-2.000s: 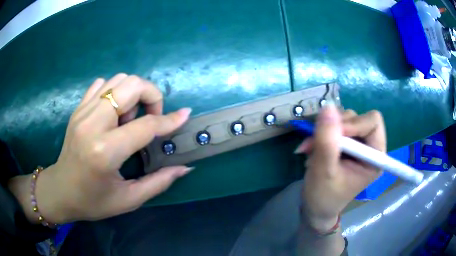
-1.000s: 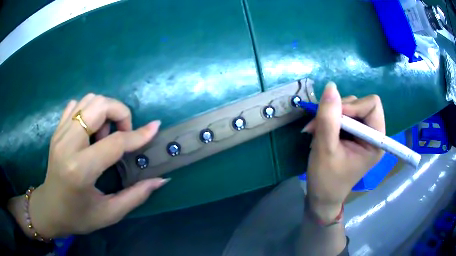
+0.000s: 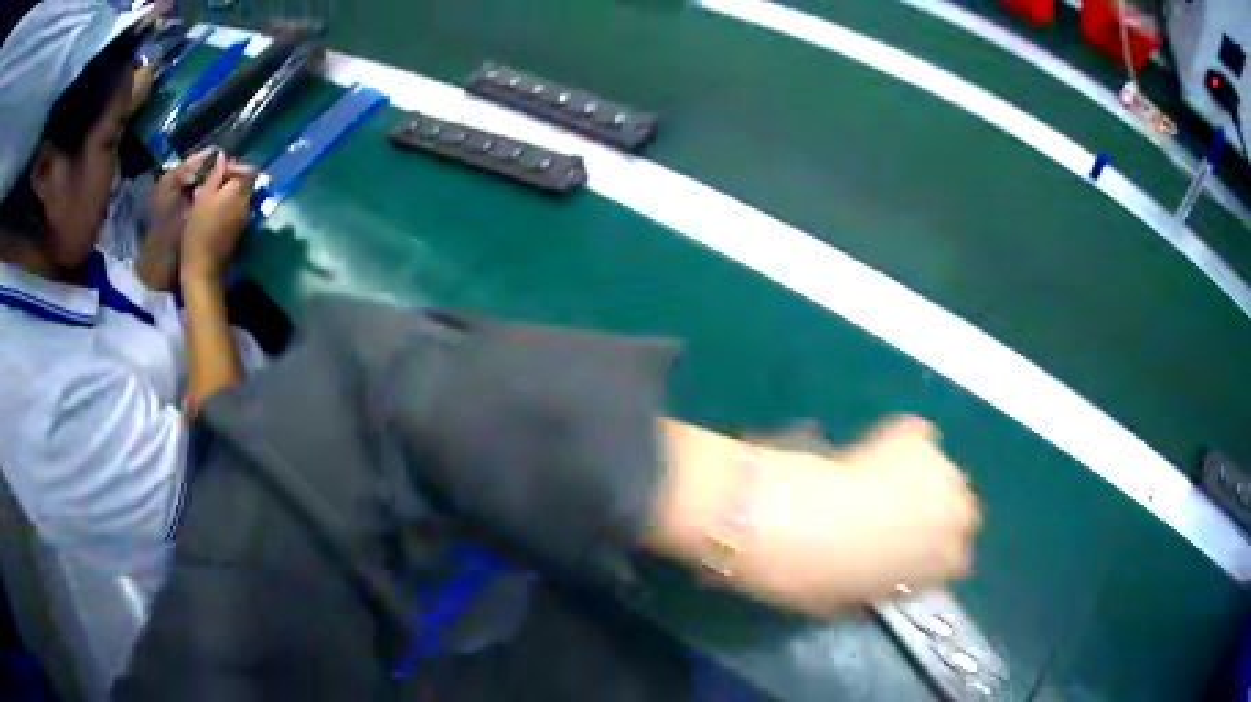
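Observation:
My left hand [image 3: 885, 521] is blurred, at the end of a grey sleeve reaching in from the lower left, with a bracelet at the wrist. Its fingers look bent, but the fingertips are hidden, so its grip cannot be told. A grey strip assembly [image 3: 944, 642] with shiny round screw heads sticks out below the hand on the green worktop [image 3: 768, 295]. The rest of the strip is covered by the hand or cut off by the bottom edge. My right hand and the marker are not in view.
Two dark strip assemblies [image 3: 487, 151] [image 3: 563, 104] lie at the upper left; another [image 3: 1225, 483] is at the right edge. A co-worker [image 3: 89, 370] in a white cap sits at left, hands near a blue strip [image 3: 323, 141]. Red bins [image 3: 1118, 30] stand at the upper right.
The view has swung left and up, bringing in the co-worker and other strips. The worked strip now shows only partly, low in the picture. My right hand and the marker have left the view.

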